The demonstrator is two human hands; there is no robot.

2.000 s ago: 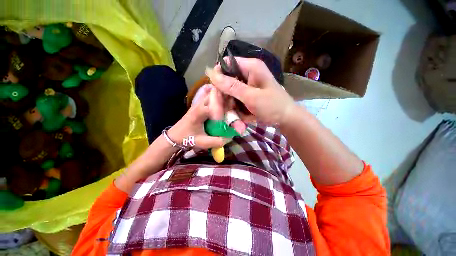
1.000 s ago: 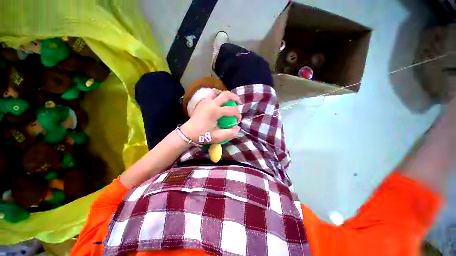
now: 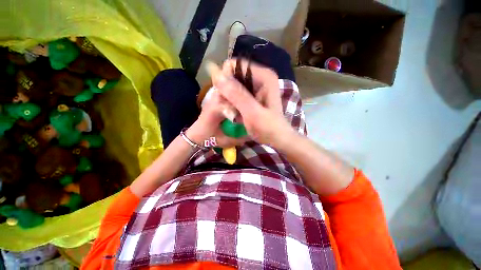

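Note:
A plush toy lies over my lap, held in my left hand [image 3: 211, 124]. Its green part [image 3: 233, 128] shows between my hands and its yellow tip [image 3: 229, 155] points toward me. A sliver of its brown base [image 3: 202, 95] shows beyond my left hand. My right hand [image 3: 256, 100] is blurred and lies over the toy and my left fingers. Dark thread snips [image 3: 243, 74] are held in my right hand. No needle or thread can be made out.
A large yellow sack [image 3: 134, 105] full of green and brown plush toys stands at left. An open cardboard box [image 3: 348, 79] with small round items stands on the floor at upper right. A pale sack [image 3: 467, 184] is at the right edge. A checked apron [image 3: 221, 216] covers my lap.
A second ago my right arm was stretched far out to the right, with a pale thread running from the toy. My right hand is now back over the toy. My left hand still holds the toy.

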